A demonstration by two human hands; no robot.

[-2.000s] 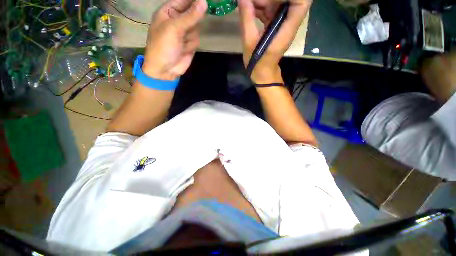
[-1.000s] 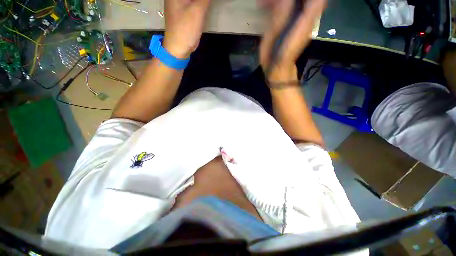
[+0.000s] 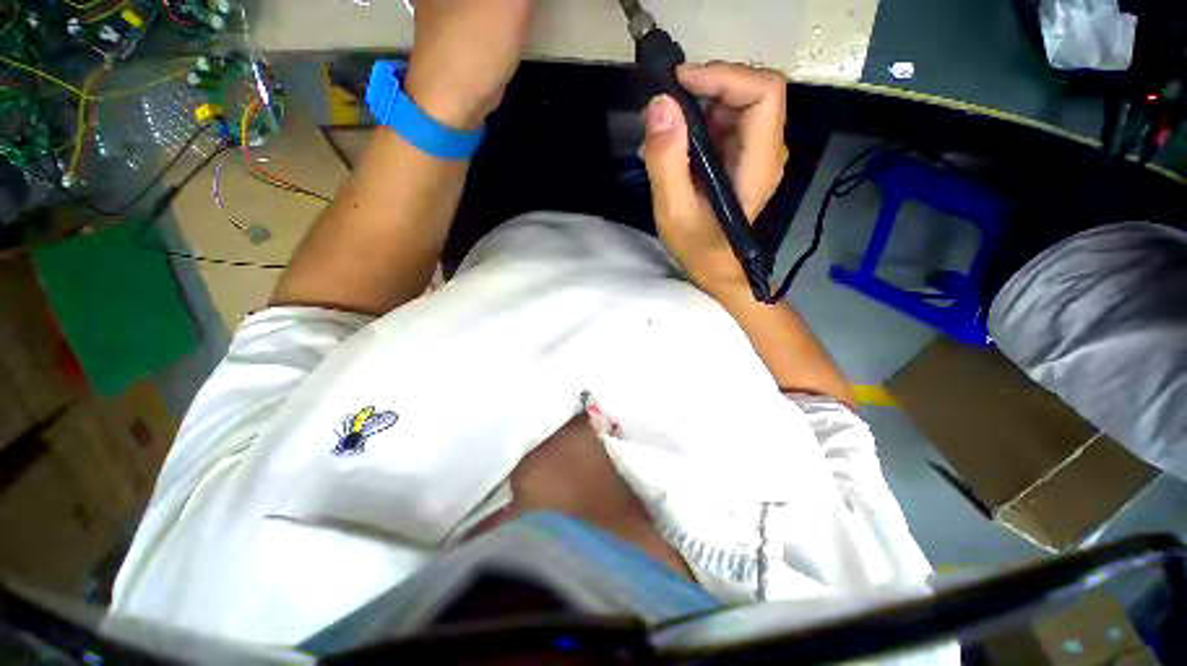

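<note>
My right hand [image 3: 723, 156] holds the black handle of a soldering iron [image 3: 713, 182]. The iron's metal barrel points up and left over the pale board [image 3: 768, 33] and leaves the picture at the top edge. Its black cord hangs from the handle end beside my wrist. My left hand [image 3: 475, 26], with a blue wristband [image 3: 419, 117], is cut off by the top edge; only the wrist and lower hand show, and the fingers are out of view. No board shows near either hand.
Tangled green boards and coloured wires [image 3: 117, 91] lie at the upper left. A white tissue [image 3: 1087, 33] and black items with a red light are at the upper right. A blue stool [image 3: 918, 247], cardboard [image 3: 1028, 442] and another person's grey-clothed part [image 3: 1106, 338] are at the right.
The green ring board seen earlier has gone from view. My left hand has moved up, partly out of the picture. My right hand now holds the iron with its barrel forward. The view has shifted.
</note>
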